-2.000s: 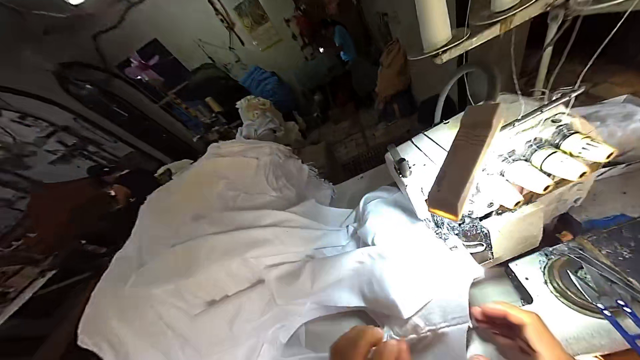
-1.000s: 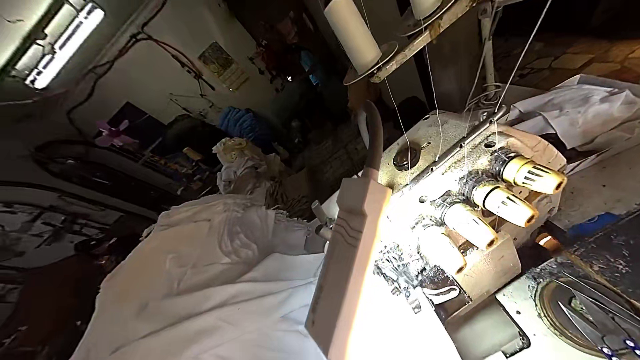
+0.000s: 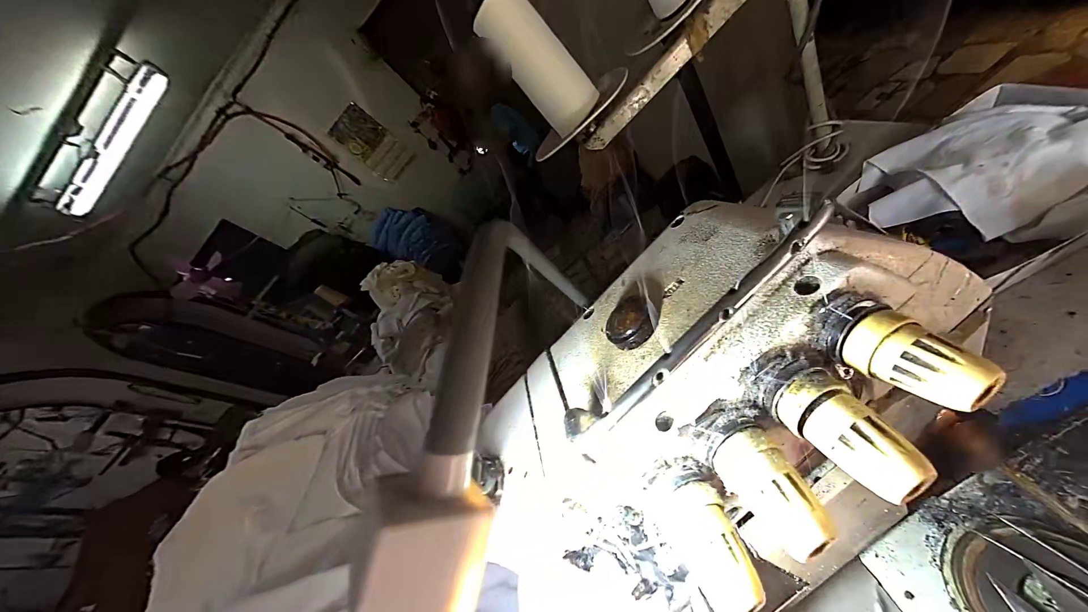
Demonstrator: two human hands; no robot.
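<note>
Neither of my hands shows in the head view now. An overlock-type sewing machine (image 3: 714,246) fills the middle and right, with several yellow tension knobs (image 3: 922,357) along its front. A lamp on a bent arm (image 3: 463,365) stands close in front of it, its light glaring on the machine's lower part. White fabric (image 3: 280,484) lies heaped to the left of the machine. Fuzzy lint or thread (image 3: 625,544) shows near the lowest knobs. Pointed metal blades (image 3: 1033,552) lie over a round plate at the lower right.
White thread cones (image 3: 544,72) stand on a metal rack above. More white cloth (image 3: 994,161) lies at the right, near a blue object (image 3: 1045,399). A lit tube lamp (image 3: 115,140) hangs on the left wall. A bicycle wheel (image 3: 76,476) shows at the left.
Both hands, seen at the bottom two seconds ago, are out of view. The view has swung and come nearer to the machine and lamp.
</note>
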